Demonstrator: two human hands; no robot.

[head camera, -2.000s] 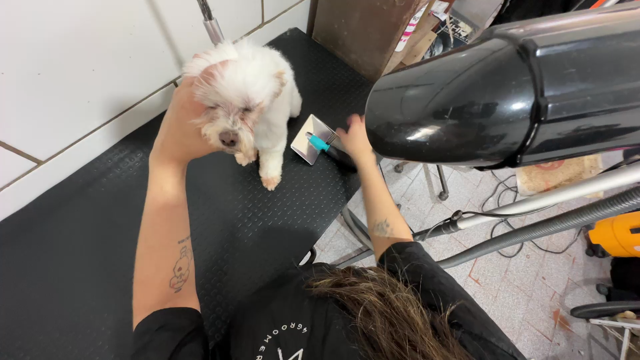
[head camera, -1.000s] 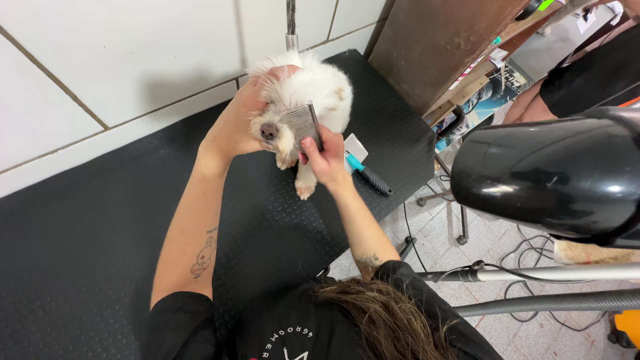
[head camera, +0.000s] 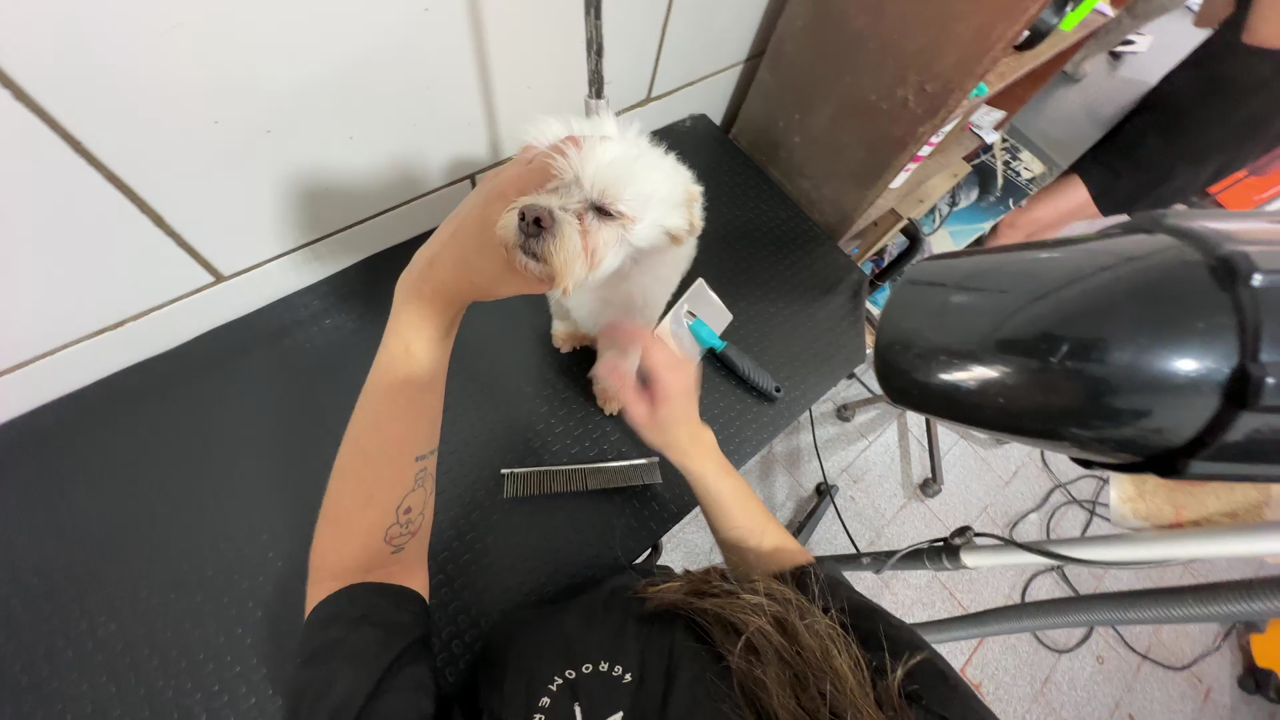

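Note:
A small white dog (head camera: 630,215) sits upright on the black textured grooming table (head camera: 250,420), its face turned left. My left hand (head camera: 490,235) cups the side of its head and jaw, with some fingers hidden in the fur. My right hand (head camera: 655,385), blurred, is in front of the dog's chest and foreleg; whether its fingers hold anything cannot be told. A metal grooming comb (head camera: 582,478) lies flat on the table below the dog. The slicker brush (head camera: 735,365), with a teal and black handle, lies right of my right hand.
A black dryer housing (head camera: 1060,345) juts in from the right. The white tiled wall (head camera: 250,130) borders the table, with a metal post (head camera: 596,60) behind the dog. A brown cabinet (head camera: 880,90) stands beyond. Another person's arm (head camera: 1050,205) shows at upper right. Hose (head camera: 1100,610) and cables cross below the dryer.
The comb was in my right hand at the dog's face a second ago; now it lies on the table. My right hand has moved down from the face. My left hand stays at the head.

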